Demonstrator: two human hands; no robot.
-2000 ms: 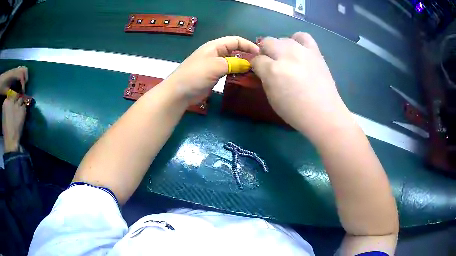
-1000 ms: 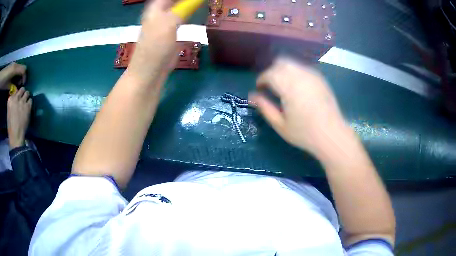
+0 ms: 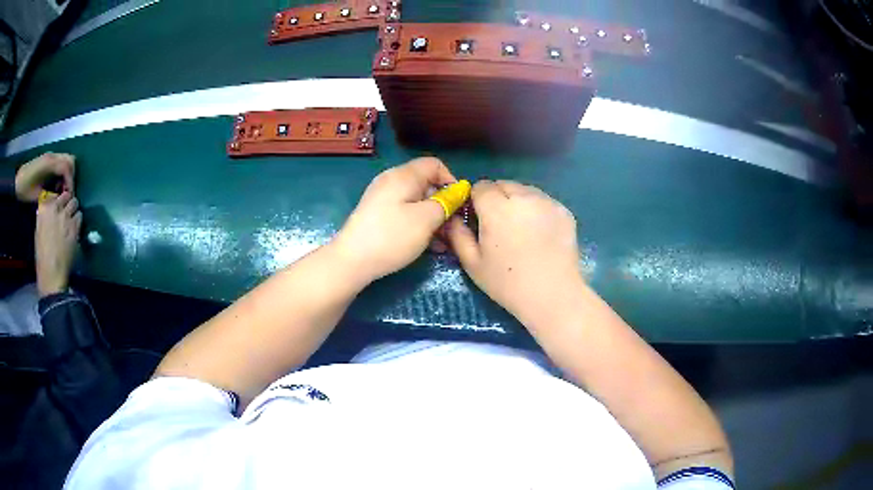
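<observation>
My left hand, with a yellow finger cot on the thumb, meets my right hand just in front of the stack. Between their fingertips a small part of a silvery ribbed magnet stick shows; the rest is hidden. The tall stack of reddish-brown jigs stands beyond my hands, its top jig showing four positions with bright centres. A single jig lies to the left of the stack on the green surface.
Another jig lies at the back left and one behind the stack at right. A co-worker's hands are at the far left, a small white thing beside them. White stripes cross the green surface.
My hands have come together in front of the stack, where the magnet sticks lay. The sticks no longer show on the surface. The view has shifted.
</observation>
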